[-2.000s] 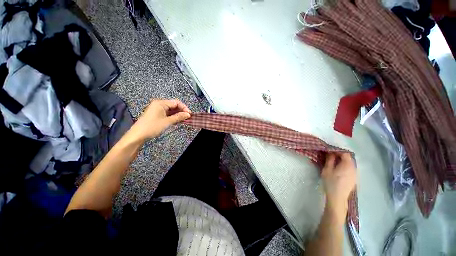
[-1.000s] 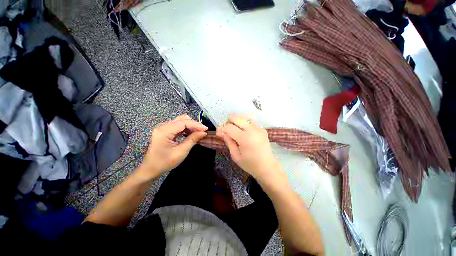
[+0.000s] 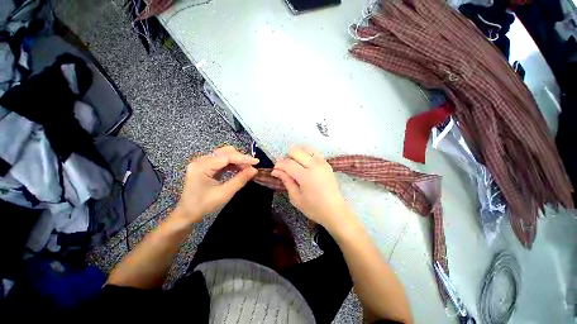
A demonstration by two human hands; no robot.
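Note:
A brownish-red plaid strip [image 3: 373, 169] runs from my hands across the table edge onto the table. It bends at the right, where a pale inner layer shows, and its tail runs down beside the shears. My left hand [image 3: 218, 183] pinches the strip's near end between thumb and fingertips. My right hand [image 3: 309, 185] pinches it just beside, the fingertips close together. A short stretch of strip shows between the hands. Whether a needle is held is too small to tell. The fabric shears [image 3: 450, 288] lie on the table by the strip's tail.
The pale table [image 3: 272, 82] holds a large plaid bundle [image 3: 468, 95], a red scrap [image 3: 417, 136], a clear plastic bag [image 3: 484, 190], a grey coil [image 3: 500, 288], a thread tangle [image 3: 322, 129] and a black phone [image 3: 311, 5]. Grey and dark cloth [image 3: 47, 158] is piled at left.
My right hand has moved from the strip's far bend to beside my left hand at the near end. The strip now lies bent and looser on the table. The view has shifted, bringing the phone in.

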